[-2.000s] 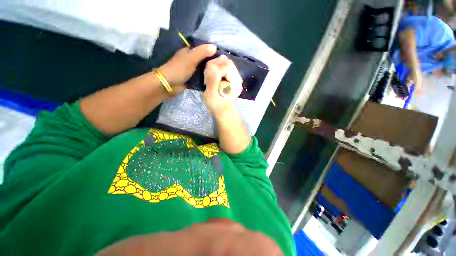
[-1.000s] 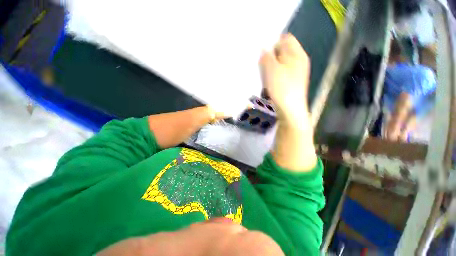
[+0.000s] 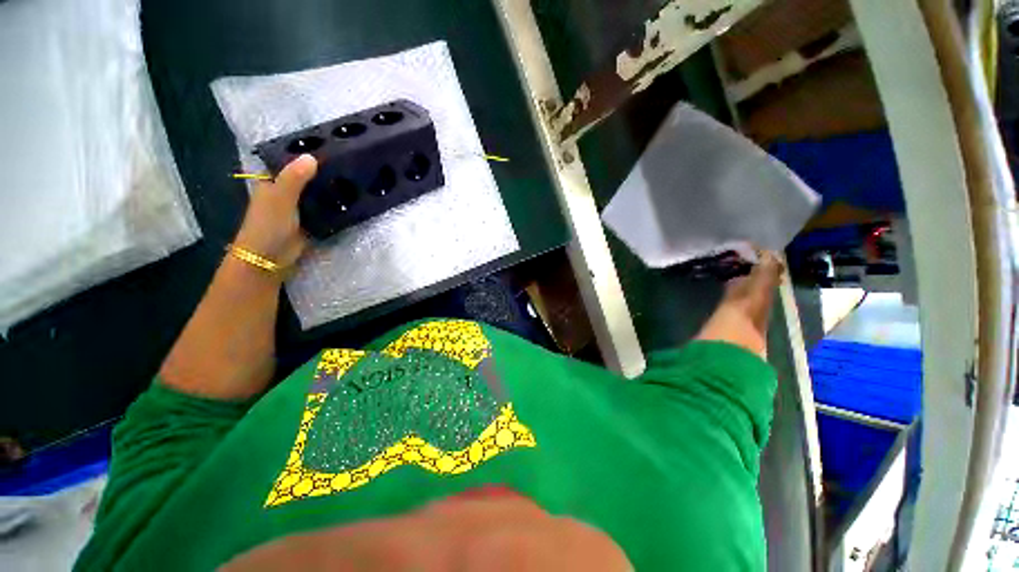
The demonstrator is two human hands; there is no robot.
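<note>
A black socket housing point(image 3: 391, 184) lies on a silvery-white sheet point(image 3: 453, 251) in front of me. Two rows of round sockets show on it. A thin yellow-green wire point(image 3: 250, 175) sticks out at its left end, and another point(image 3: 495, 158) shows past its right end. My left hand point(image 3: 277, 218) grips the housing's left end, thumb on top. My right hand point(image 3: 755, 293) is off to the right over the neighbouring conveyor, touching dark parts point(image 3: 715, 266) at the near edge of a second silvery sheet point(image 3: 721, 179). Its fingertips are partly hidden, so its hold is unclear.
A thick pile of white translucent sheets point(image 3: 84, 168) lies at the left. A white metal rail point(image 3: 581, 223) with chipped paint runs between my work and the conveyor. Blue bins point(image 3: 866, 385) and a curved white frame point(image 3: 950, 223) stand at the far right.
The view has turned right. My right hand has left the housing and reached out right over the rail to the conveyor. The tan-ended tool seen in it earlier no longer shows.
</note>
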